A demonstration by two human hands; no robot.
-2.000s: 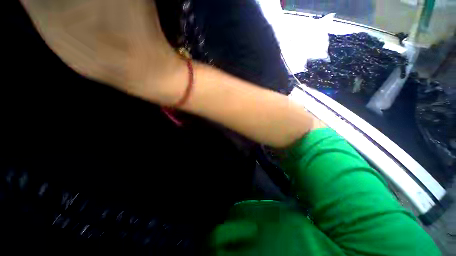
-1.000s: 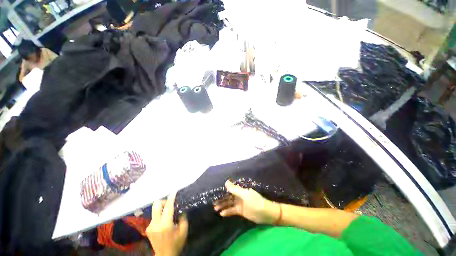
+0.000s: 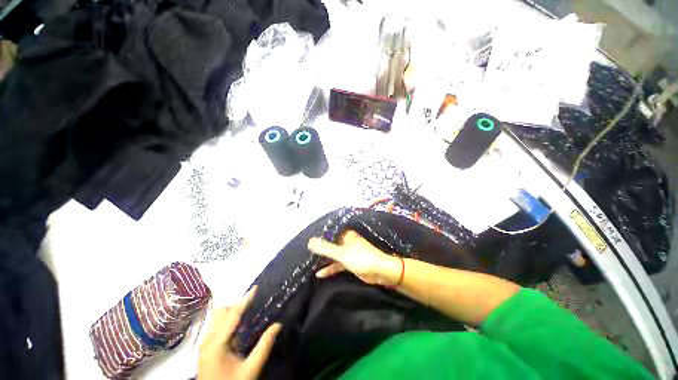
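Observation:
The black garment lies over my lap and the near edge of the white table. A dark trim with white flecks runs along it in a curve. My left hand, cut off by the bottom edge, holds the garment at the trim's lower left end, thumb and fingers on either side of the trim. My right hand holds the cloth farther along, with its fingertips beside the trim. No needle or thread can be made out. Some fingertips are hidden in the dark cloth.
A striped bundle lies left on the white table. Black thread cones, a phone and a clear bottle stand or lie behind. Another cone is right. Dark garments fill the far left. A loose trim bunch lies behind the garment.
My right arm has swung down from across the view, and both hands are now on the garment. Since one second ago, the garment has come up farther over the table edge.

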